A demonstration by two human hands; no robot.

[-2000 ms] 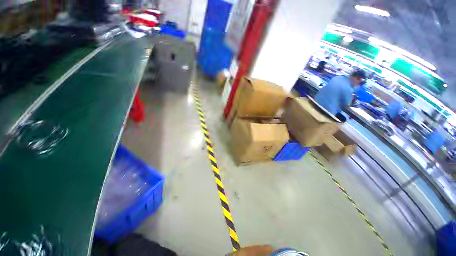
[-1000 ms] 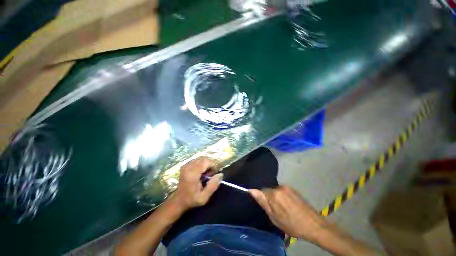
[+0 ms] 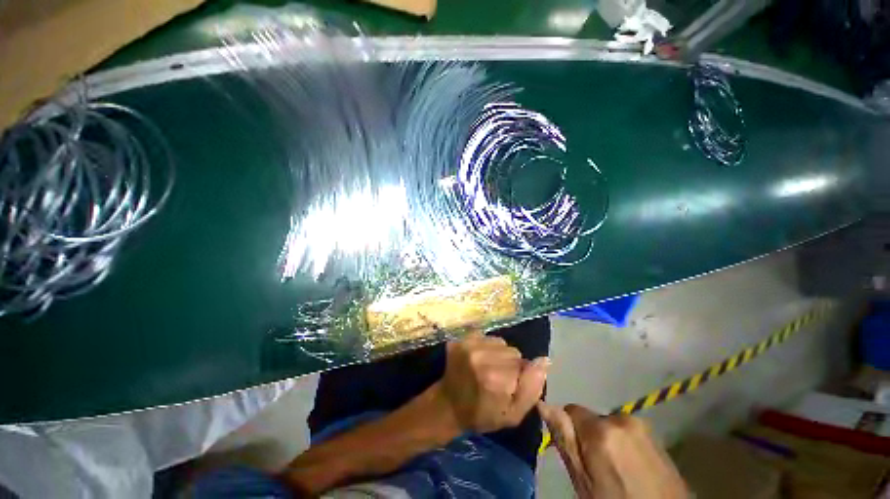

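My left hand [image 3: 493,382] is closed in a fist over my lap, just off the table edge. My right hand [image 3: 610,450] is close to its right, fingers pinched together. What lies between the fingertips is too small to make out. In front lies a yellow-cream block [image 3: 441,310] at the table edge, with fine glossy offcuts around it. Behind it is a fanned bundle of clear lengths [image 3: 351,210] with bright glare. A C-shaped coil of dark-purple and white strands [image 3: 478,185] lies to its right.
A pile of silver-grey loops [image 3: 73,210] lies at the left of the green table [image 3: 215,341]. A small strand bundle [image 3: 715,115] is at the far right. Cardboard [image 3: 107,39] is behind the rail. A blue bin [image 3: 610,310] and pale bag [image 3: 185,429] are below the table edge.
The view has swung down and centred on the table. Both hands have moved right in view and closer together; the white strand seen between them a second ago no longer shows.
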